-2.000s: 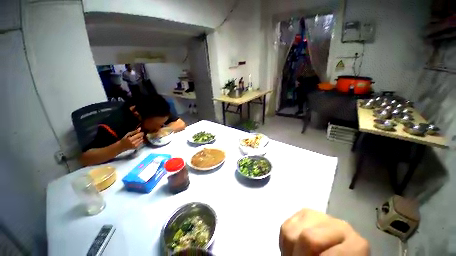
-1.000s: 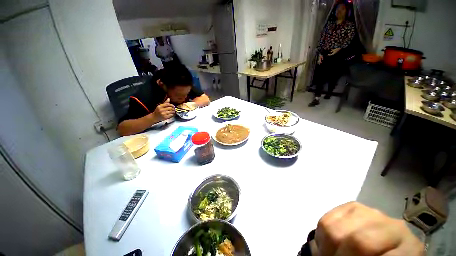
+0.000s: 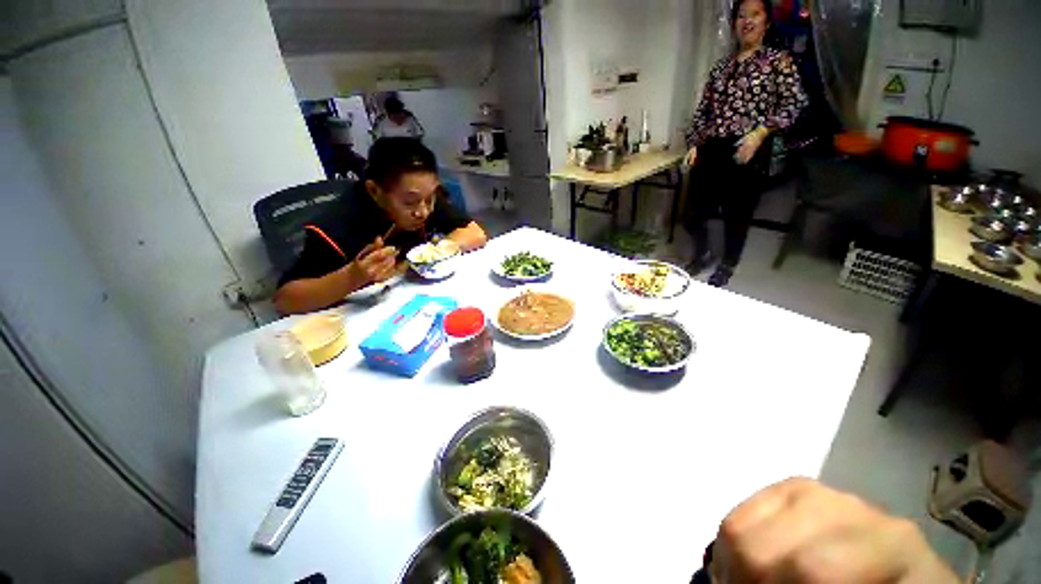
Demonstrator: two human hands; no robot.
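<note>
A steel bowl with dark greens, an orange-brown piece and some white rice point(image 3: 489, 552) is cut by the bottom edge of the head view. A second steel bowl with pale shreds and greens point(image 3: 495, 461) stands just beyond it on the white table point(image 3: 639, 456). My right hand point(image 3: 828, 536) is at the lower right, fingers curled and knuckles up, cut by the bottom edge. Whether it holds anything is hidden. My left hand is not in the picture.
A remote point(image 3: 297, 495), glass point(image 3: 292, 374), tissue box point(image 3: 409, 335), red-lidded jar point(image 3: 469, 345), brown dish point(image 3: 534, 315) and chopped greens bowl point(image 3: 647, 343) are on the table. A person point(image 3: 377, 228) eats across it. Another person point(image 3: 744, 126) stands behind.
The view has tilted down and turned right since the first frame, bringing the nearest bowl into view. The seated person has raised their head from the bowl. The standing person has come closer.
</note>
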